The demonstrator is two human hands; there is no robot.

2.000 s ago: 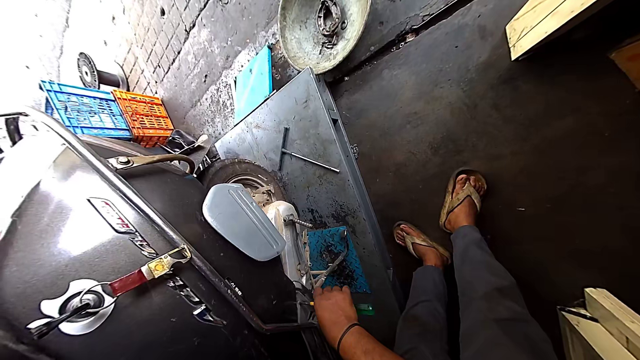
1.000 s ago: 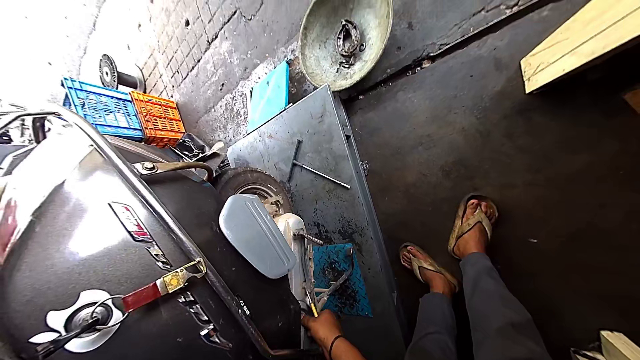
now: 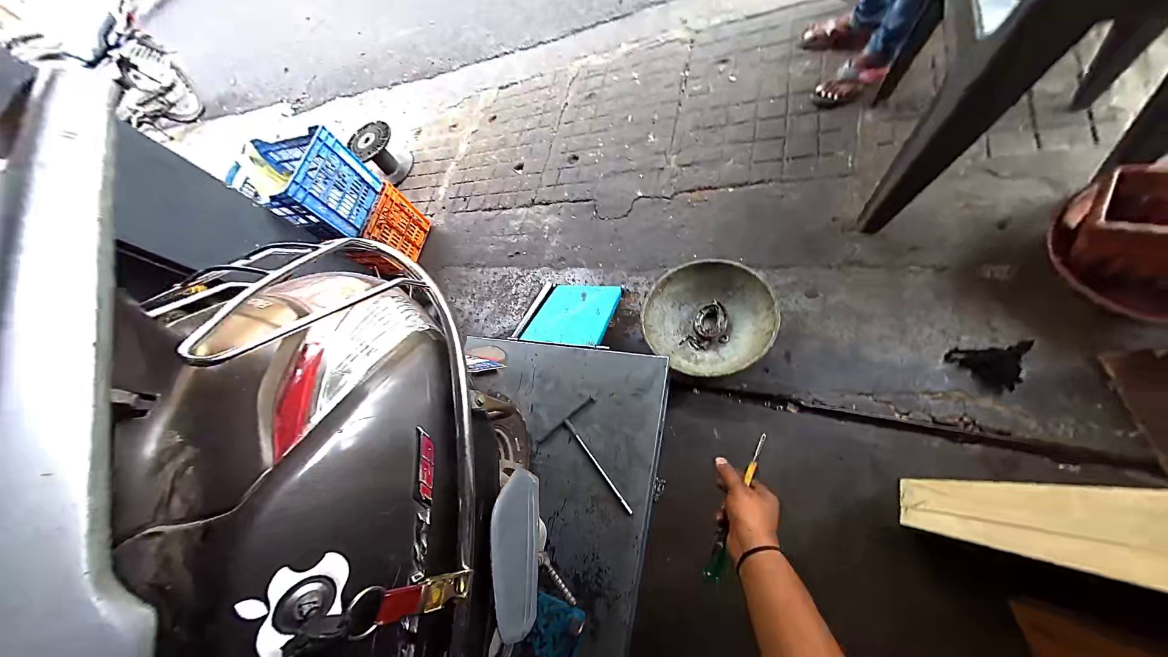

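Observation:
My right hand [image 3: 750,516], with a dark band at its wrist, is closed on a slim hand tool, probably a screwdriver [image 3: 751,471]. A yellow part and a metal tip stick out above the fist, and a green part shows below it. One digit points up and left. My left hand is out of view. To the left stands a dark scooter [image 3: 365,456] with a chrome guard rail, a grey footrest and a key with a red tag. Beside it, on a grey metal platform [image 3: 620,392], lies a T-handle wrench [image 3: 598,465].
A round metal basin [image 3: 757,338] holds a dark metal part. A turquoise panel [image 3: 573,315], blue crate [image 3: 333,187] and orange crate [image 3: 398,222] are at upper left. A wooden beam [image 3: 1031,525] lies right. Another person's feet [image 3: 835,64] are near a dark chair [image 3: 949,100].
My right hand has moved away from beside the scooter's footrest, over the floor right of the platform, with the tool in it. The view has swung up, and my own feet have left it.

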